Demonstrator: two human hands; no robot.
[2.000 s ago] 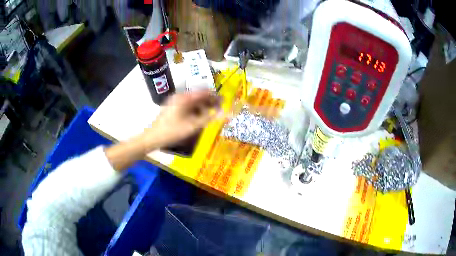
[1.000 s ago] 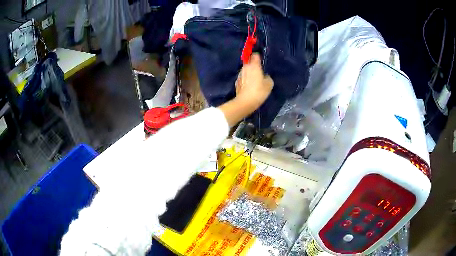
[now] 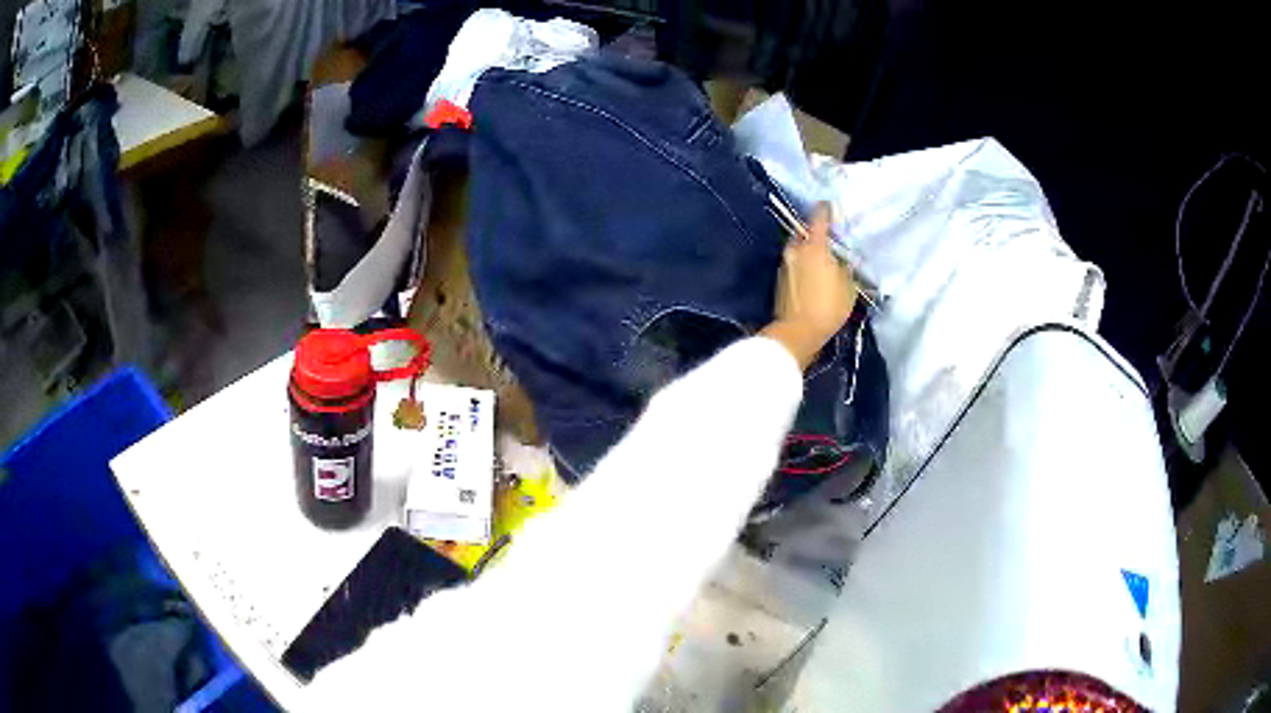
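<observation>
My left hand [image 3: 815,295] reaches forward at the upper middle, at the right edge of a dark blue denim garment [image 3: 613,223] with pale stitching. Its fingers are closed on the garment's edge; the fingertips are partly hidden. The garment is bunched up behind the table. A loop of thin red cord shows low on its right side. My white fluffy sleeve crosses the picture from the bottom. My right hand is out of the picture.
White machine [image 3: 1004,543] at lower right. Black bottle with red cap [image 3: 332,446], white box [image 3: 452,467] and black phone [image 3: 374,599] on the white table [image 3: 209,488]. Blue bin [image 3: 70,488] at left, white plastic sheeting [image 3: 948,237] behind the machine.
The view has tilted up from the machine's panel. My left hand has moved from above the table to the garment behind, then from its red cord rightward to its edge. The garment has shifted.
</observation>
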